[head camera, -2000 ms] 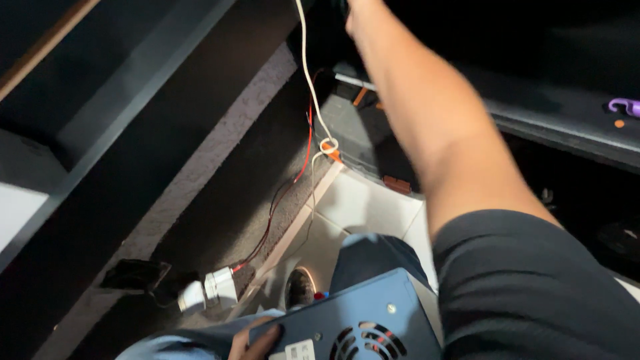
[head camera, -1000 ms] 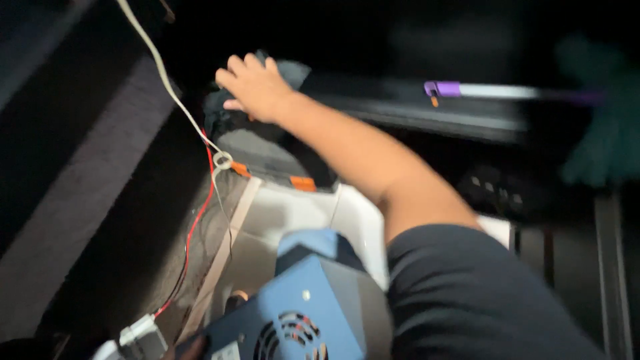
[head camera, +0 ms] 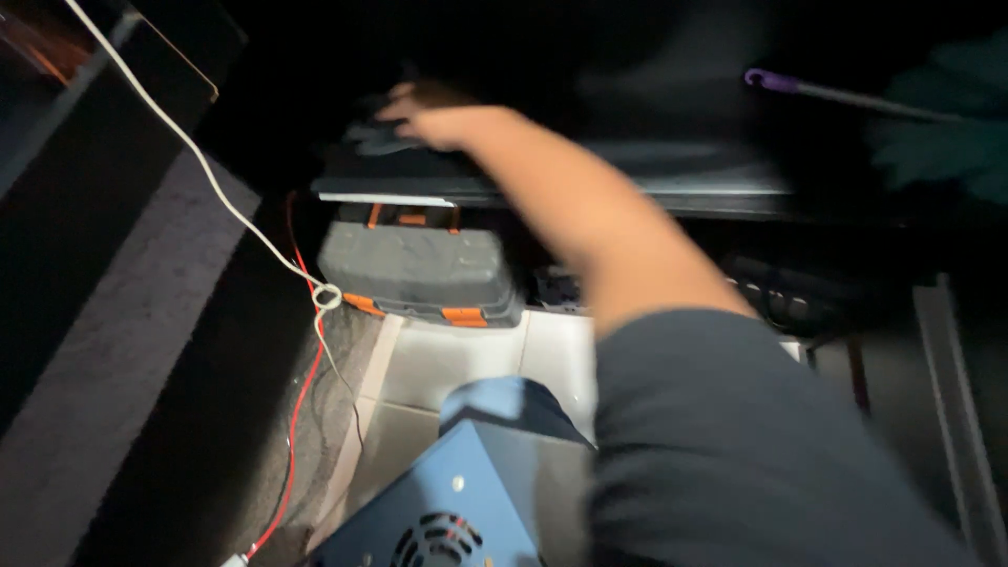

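My right hand [head camera: 429, 118] reaches out over a dark shelf, its fingers at or just above a crumpled dark cloth-like item [head camera: 378, 138]. The hand is blurred, and whether it grips anything is unclear. Near my lap, at the bottom, lies a blue metal box with a round fan grille [head camera: 465, 488]. My left hand is out of the picture.
Below the shelf edge [head camera: 386, 198], a grey toolbox with orange latches [head camera: 417, 264] stands on white floor tiles [head camera: 449, 354]. A looped white cord [head camera: 197, 150] and a red wire [head camera: 295, 425] run down the left. A purple-ended pole [head camera: 835, 94] lies upper right.
My right hand has come into sight since the oldest frame and stays extended over the dark shelf area. My left hand, earlier at the blue box, has gone from view. More of the toolbox shows.
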